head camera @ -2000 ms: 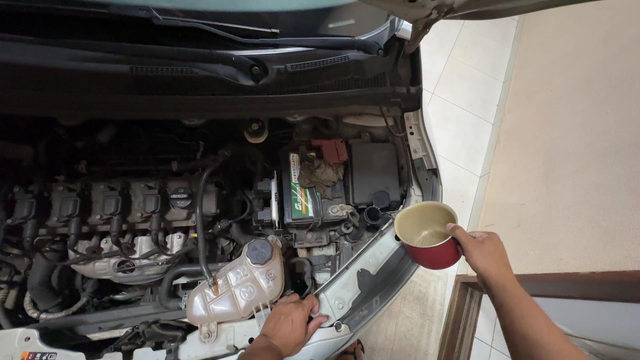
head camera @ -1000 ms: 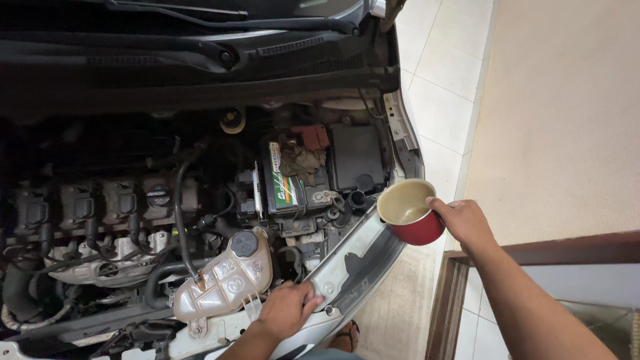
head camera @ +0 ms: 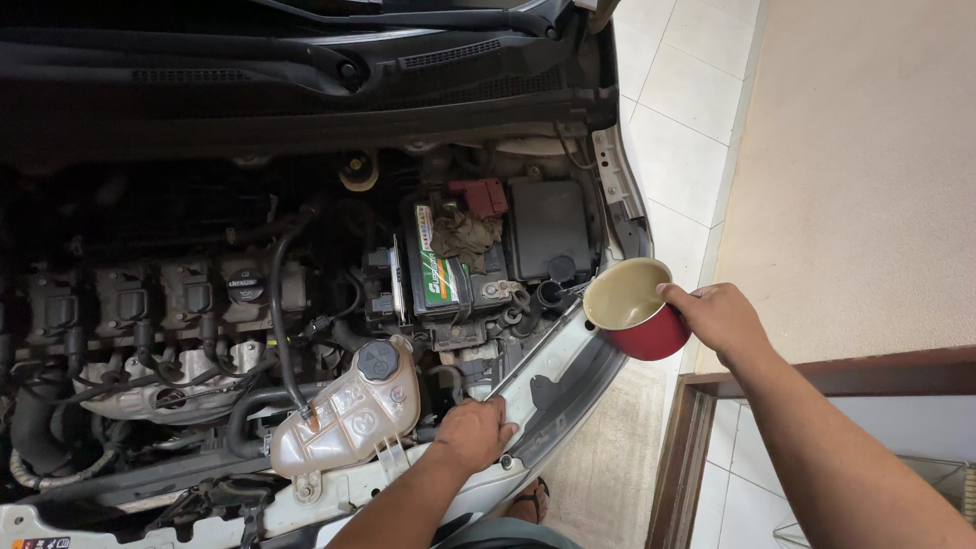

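My right hand (head camera: 717,320) grips a red metal pot (head camera: 652,332) with a cream inside by its right side. The pot is tilted to the left, its rim at the uncapped washer filler neck (head camera: 550,294) of the car; a thin stream appears to run between them. My left hand (head camera: 476,431) rests closed on the white front body edge (head camera: 549,381), beside the translucent coolant reservoir (head camera: 347,419) with its black cap (head camera: 378,360). Whether it grips the edge is unclear.
A car battery (head camera: 442,267) with a crumpled brown cloth (head camera: 467,236) on it stands beside a black box cover (head camera: 550,225). The engine (head camera: 191,297) fills the left. A wall (head camera: 862,175) and a wooden frame (head camera: 675,457) stand at the right.
The view has shifted somewhat. The pot in my right hand has moved slightly nearer the filler neck, and its tilt has grown. My left hand stays near the reservoir.
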